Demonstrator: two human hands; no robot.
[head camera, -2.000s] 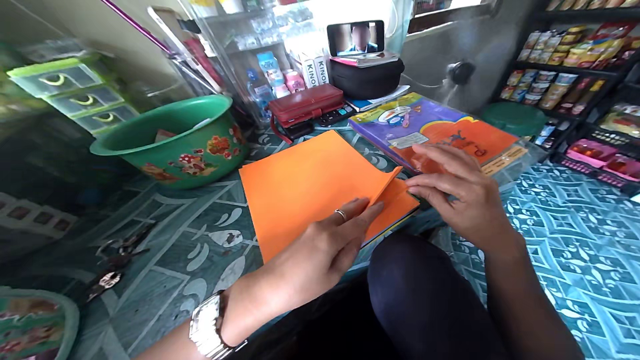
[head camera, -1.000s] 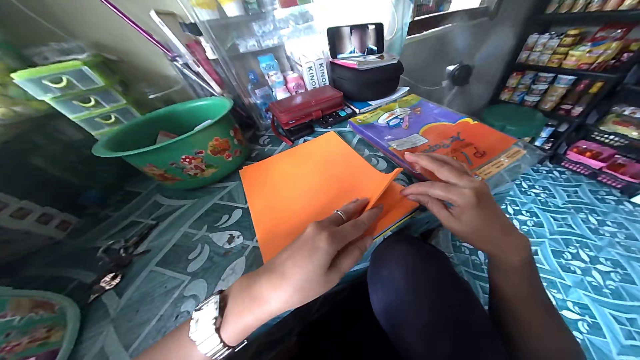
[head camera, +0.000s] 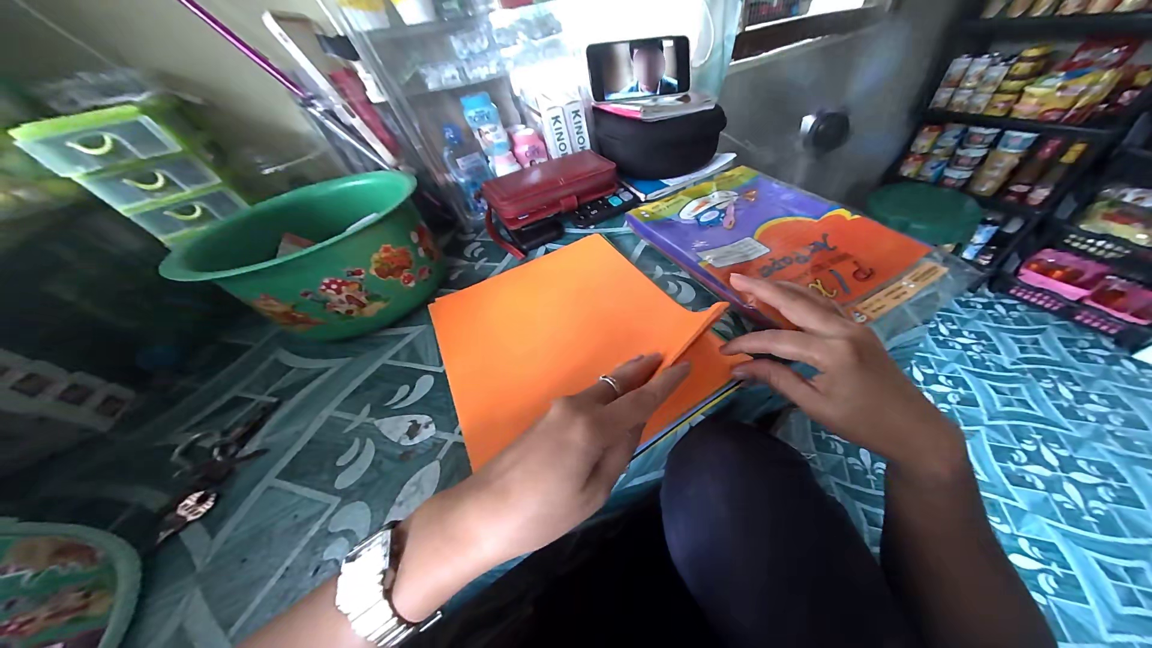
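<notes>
A stack of orange paper sheets lies on the patterned tablecloth, its right edge lifted into a curled fold. My left hand, with a ring and a metal watch, rests on the stack, its fingers against that fold; whether they pinch the paper cannot be told. At the stack's right edge is my right hand, thumb and fingers slightly apart, fingertips by the lower orange sheet. Beyond it lies a purple and orange printed pack in clear plastic. A dark edge shows under the orange stack.
A green basin stands at the left, keys nearer me. Behind the paper are a red case, a calculator and a phone on a black case. Stocked shelves stand at the right, near a green stool.
My right hand's upper fingers have shifted slightly at the edge of the paper. My left hand stays on the orange sheets in all the frames.
</notes>
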